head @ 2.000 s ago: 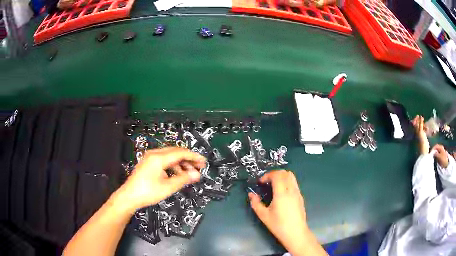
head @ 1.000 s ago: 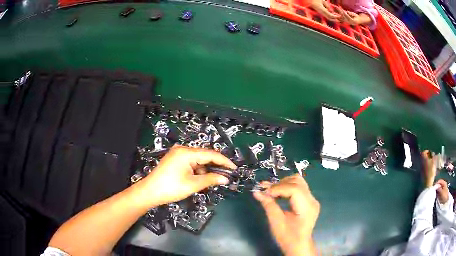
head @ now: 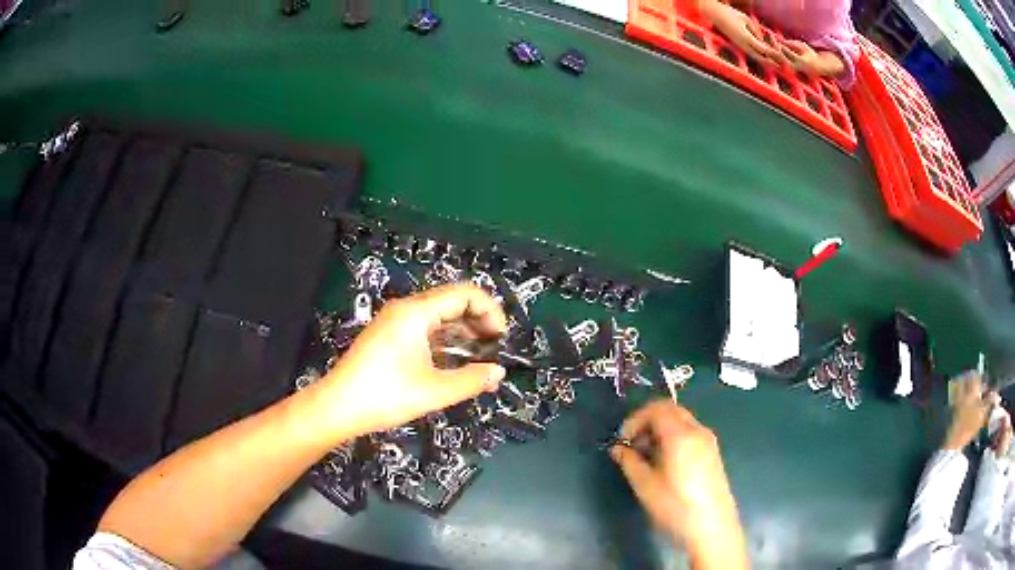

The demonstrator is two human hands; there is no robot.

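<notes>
My bare left hand (head: 417,356) is over the pile of spring clips (head: 401,457), its fingers curled round a dark piece (head: 462,347) with a glinting edge. The held piece is partly hidden by the fingers. My bare right hand (head: 673,457) is right of the pile, low over the green bench, fingertips together on a small dark part (head: 616,443) too blurred to name. A row of round parts (head: 512,265) with shiny rims lies along the pile's far edge.
Black foam pad (head: 167,278) at left. A black tray with white slips (head: 762,312), a red marker (head: 818,259), grouped round parts (head: 840,367) and a smaller black tray (head: 910,356) at right. Red compartment trays (head: 913,145) beyond. Other people's hands show at top and far right.
Since one second ago my right hand has moved right and down, away from my left hand. My left hand stays over the pile with the dark piece. The view has shifted slightly.
</notes>
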